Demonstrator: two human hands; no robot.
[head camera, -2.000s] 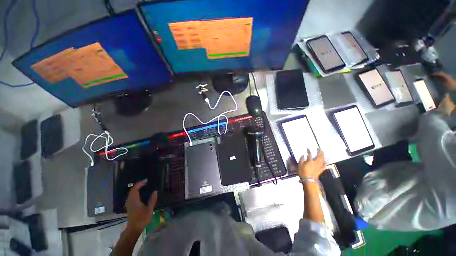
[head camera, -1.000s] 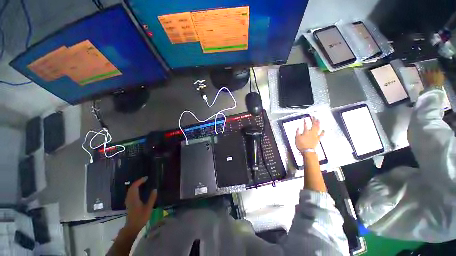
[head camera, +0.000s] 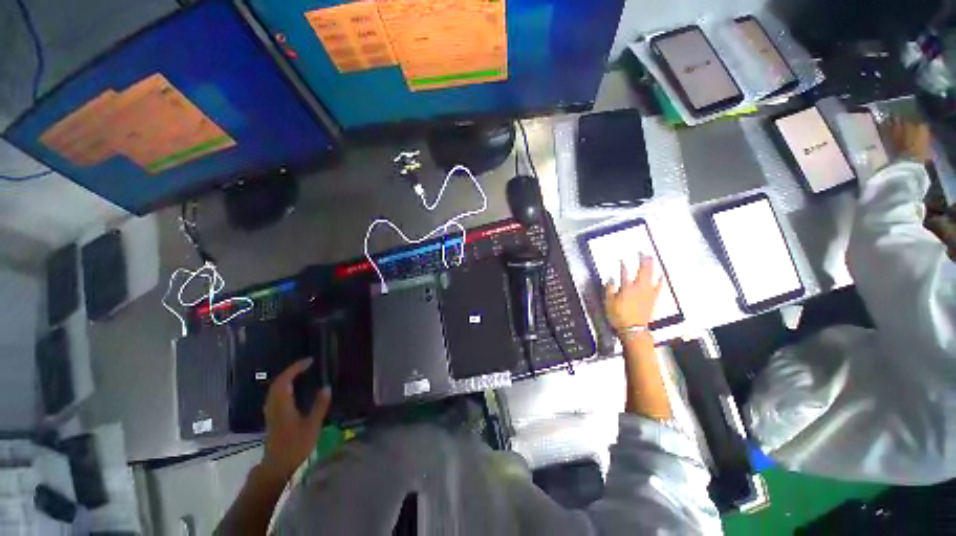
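Observation:
My right hand lies with spread fingers on the lit white screen of a tablet. My left hand is at the bench edge, thumb and fingers apart, beside a dark tablet; whether it touches the tablet or the black scanner is unclear. A grey tablet with a white cable at its top lies face down on the keyboard, next to a black tablet. Another grey tablet with a cable lies at left.
Two monitors stand behind. A second scanner lies on the keyboard, below a mouse. A lit tablet and a dark tablet lie at right. A coworker's sleeve reaches in. An open drawer is below.
My right hand has moved from the lower edge of the lit tablet up onto its screen. The coworker's arm has moved over the far right devices. My left hand has barely moved.

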